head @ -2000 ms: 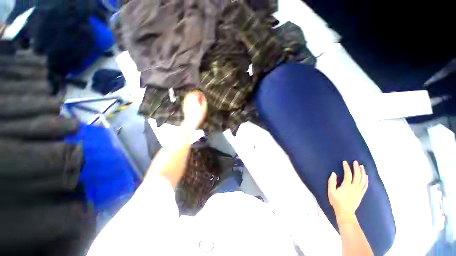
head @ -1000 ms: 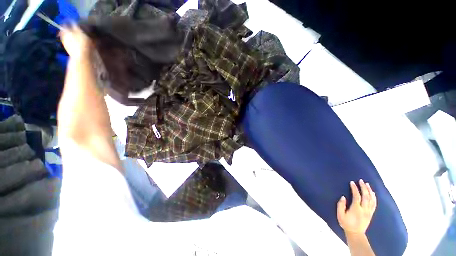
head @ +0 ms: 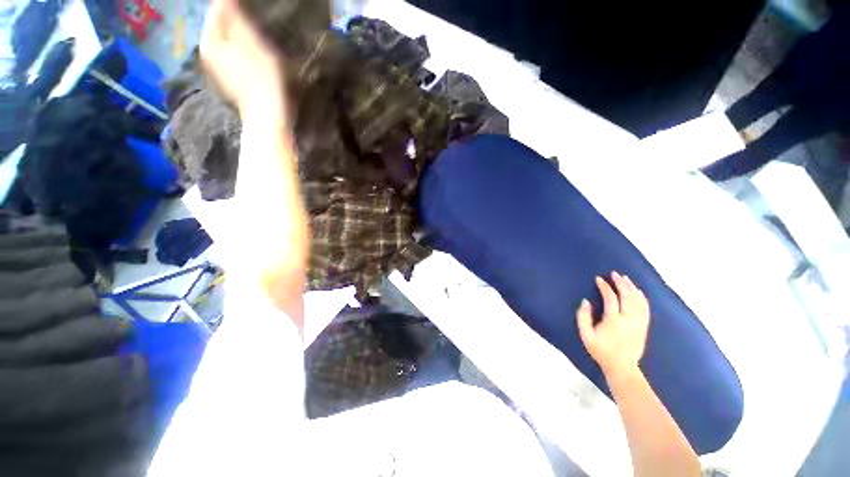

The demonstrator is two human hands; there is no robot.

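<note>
My left hand (head: 238,51) is blurred at the top edge, over a heap of dark plaid garments (head: 359,228). Blurred dark cloth (head: 294,23) is raised beside it, but its fingers are unclear, so I cannot tell whether it grips the cloth. The heap lies at the rounded far end of the navy padded board (head: 531,219). A small white tag (head: 410,147) shows on the heap. My right hand (head: 617,321) rests on the board with its fingers apart and holds nothing.
The white table (head: 652,214) runs beside the board, with a white beam (head: 694,138) at its far side. Grey-brown garments (head: 51,345) hang at the left. More plaid cloth (head: 359,363) lies low near me. Dark cloth and blue surfaces (head: 149,177) show at the upper left.
My left hand has moved from the far left back over the heap. The grey-brown cloth it was moving now lies behind my arm at the heap's left. My right hand still rests on the board.
</note>
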